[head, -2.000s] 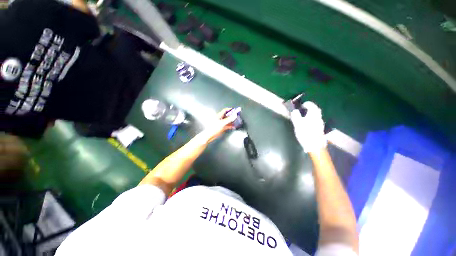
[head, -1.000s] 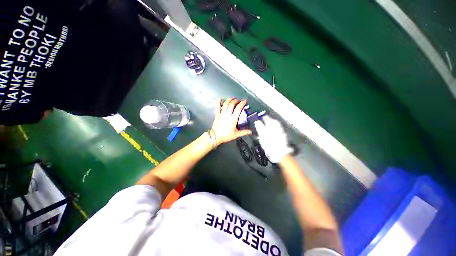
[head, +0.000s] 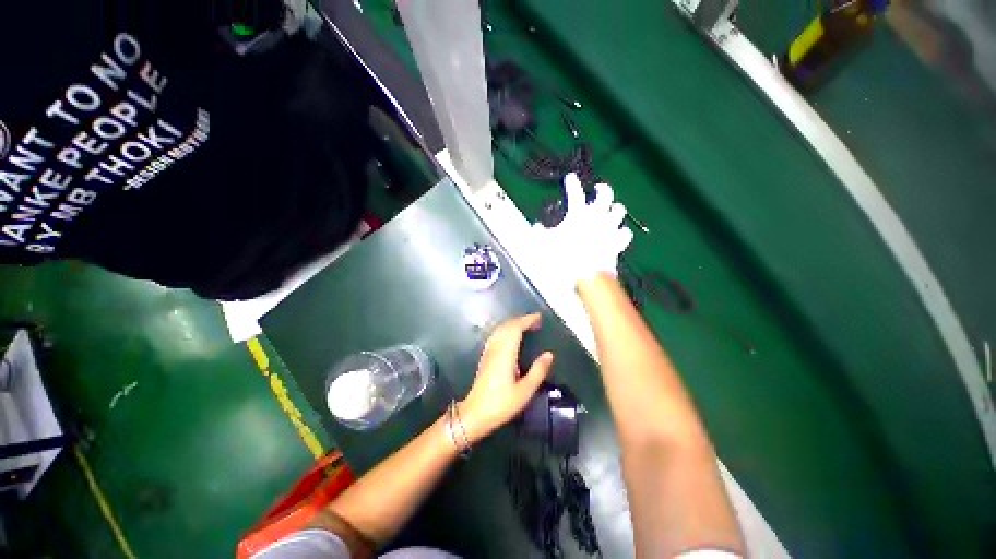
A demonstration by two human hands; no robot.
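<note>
Black power adapters [head: 555, 420] sit side by side on the dark green bench, their bundled cords [head: 552, 502] lying toward me. My left hand [head: 505, 380], bare with a thin bracelet, is just beyond them on the bench side, fingers apart, with nothing seen in it. My right hand [head: 590, 232], in a white glove, reaches over the white rail above the conveyor, fingers spread. Dark adapters and cords [head: 562, 164] lie on the belt right beside its fingertips. The palm side of the glove is hidden.
A clear bottle [head: 382, 387] lies on the bench, with a small round shiny item [head: 479, 265] near the rail post [head: 453, 98]. A person in a black shirt [head: 208, 153] is at upper left. An orange-red stool [head: 295, 508] is at lower left. The conveyor [head: 743, 284] runs beyond the rail.
My right hand has moved from the bench over the rail to the belt. My left hand has come off the adapters, which stay on the bench. The view has shifted; the blue crate is out of it.
</note>
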